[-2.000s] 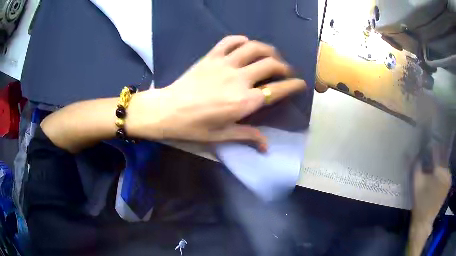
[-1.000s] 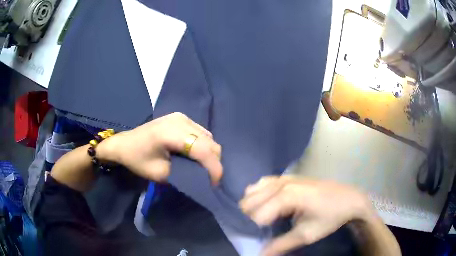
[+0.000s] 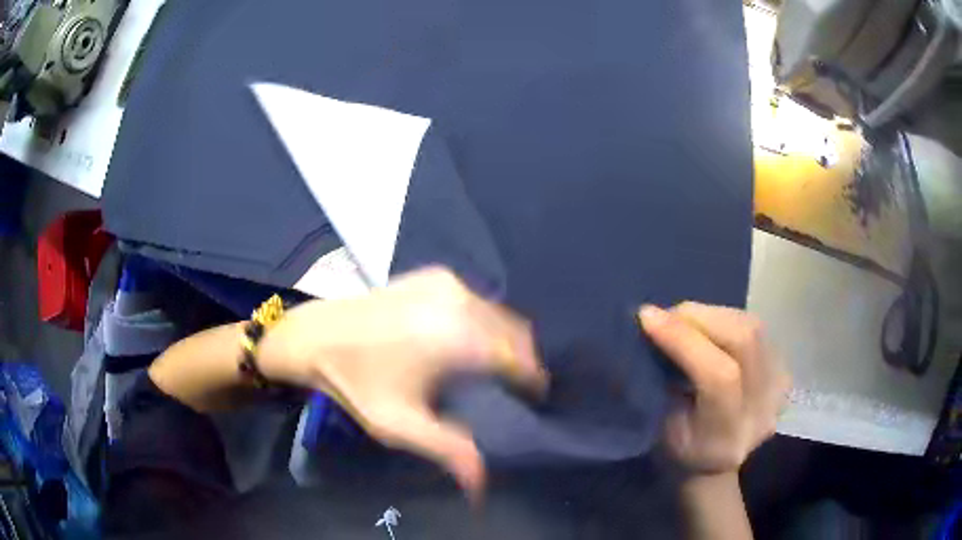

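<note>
Dark navy cloth panels (image 3: 612, 137) cover much of the table in front of me. A white pointed piece (image 3: 353, 153) shows between them as a triangle at left of centre. My left hand (image 3: 422, 359), slightly blurred, lies over the near part of the cloth, thumb apart from the fingers; whether it grips cannot be told. My right hand (image 3: 717, 385) holds the right part of the near cloth edge, thumb and fingers bent around it. The cloth between the hands is raised in a fold.
The off-white sewing machine head (image 3: 865, 53) is at upper right over the worn yellow-brown bed (image 3: 833, 200). Black-handled scissors (image 3: 916, 306) lie at right. A red object (image 3: 69, 269) is at left. Another machine part (image 3: 74, 47) is at upper left.
The dark cloth has spread right over part of the machine bed. The white triangle now shows lower and further right. My right hand has moved up and right; my left hand has moved slightly right.
</note>
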